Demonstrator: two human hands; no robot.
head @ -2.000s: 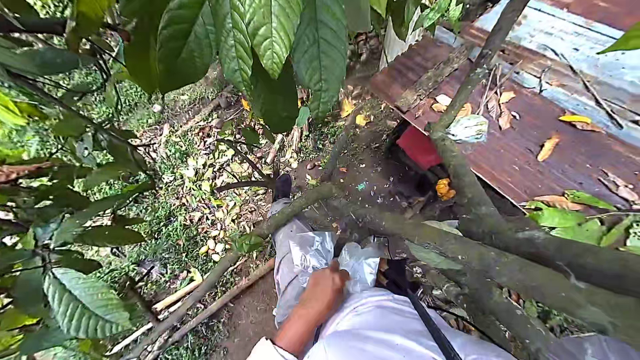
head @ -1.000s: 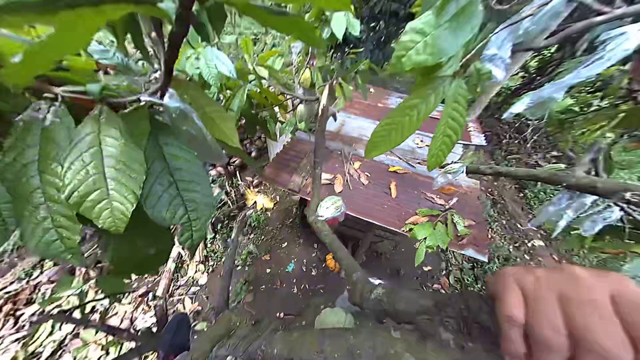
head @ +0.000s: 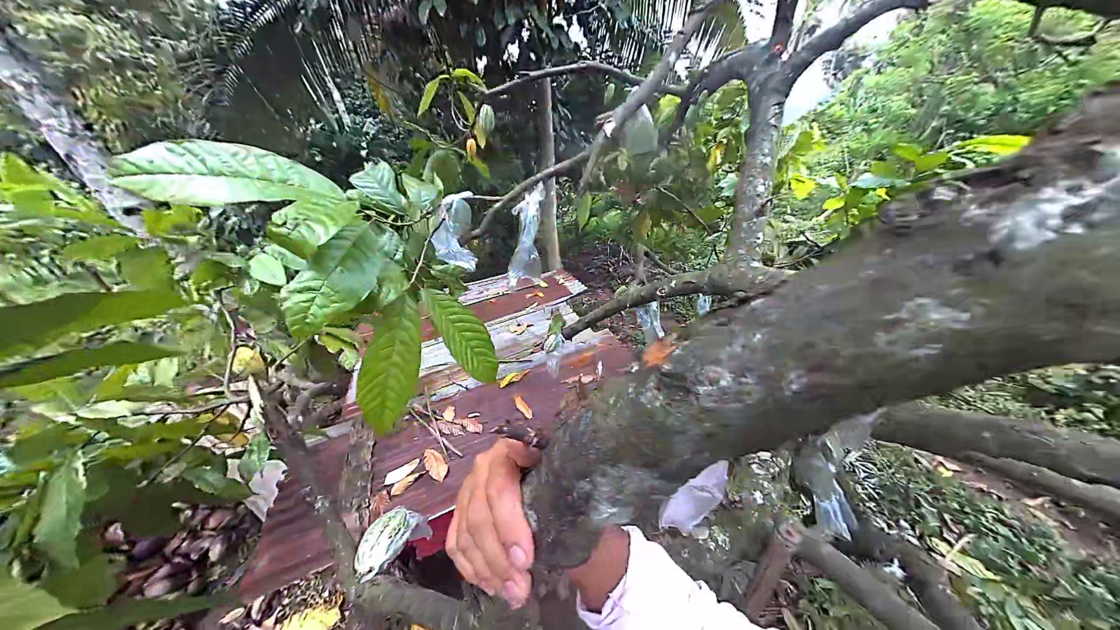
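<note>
My right hand (head: 494, 525) is hooked around a thick, lichen-marked tree branch (head: 744, 367) at lower center, its fingers curled on the left side. The forearm passes behind the wood, and a pale sleeve (head: 656, 586) shows to the right. No bag or pod is visible in this hand. My left hand is out of view. Left of the fingers, a pale green cacao pod (head: 385, 542) has clear plastic at one end. A crumpled plastic bag (head: 696, 499) lies against the wood right of my wrist.
Rusty corrugated metal sheets (head: 516, 398) with dry leaves lie below. Large green leaves (head: 394, 359) hang at left. Plastic bags (head: 528, 236) hang from a thin branch beyond. A forked tree trunk (head: 757, 166) rises behind, and more limbs (head: 997, 437) cross at lower right.
The view has swung up and right from the ground. My left hand, earlier at clear plastic near my lap, is out of view. My right hand is now around the thick branch.
</note>
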